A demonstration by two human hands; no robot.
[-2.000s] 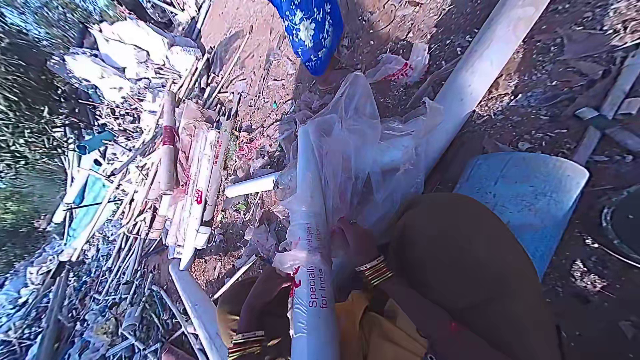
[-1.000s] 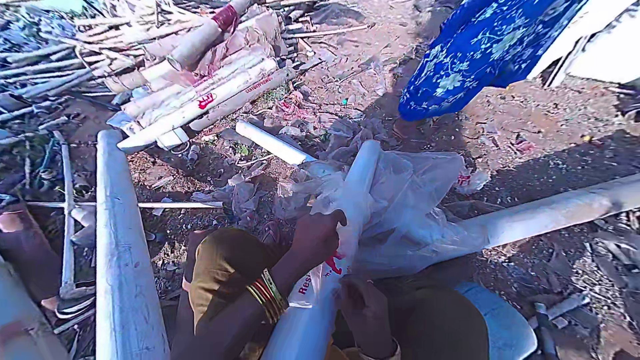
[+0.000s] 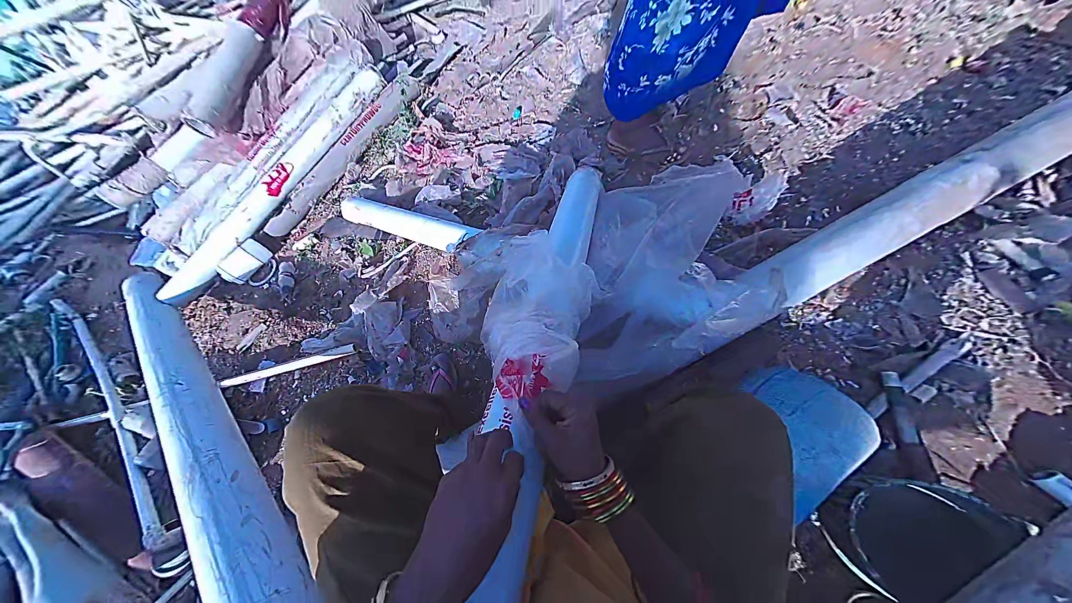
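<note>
A white plastic pipe rises between my knees, pointing away from me. Clear plastic film is bunched around its middle, with red print at the near end of the bunch. My left hand has its fingers curled on the printed wrap at the pipe's left side. Bangles circle the wrist of my right hand, whose fingers pinch the film beside the red print. Loose film spreads right of the pipe, over part of a long, thick pipe.
Wrapped pipes lie in a pile at upper left, near many thin sticks. A large pipe stands left of my knee. A blue container and a dark round vessel are at right. A person's blue flowered garment hangs ahead.
The film, spread along the pipe earlier, is now bunched around it, and the pipe's far end shows bare. My hands are now close together at the red print. The view has turned.
</note>
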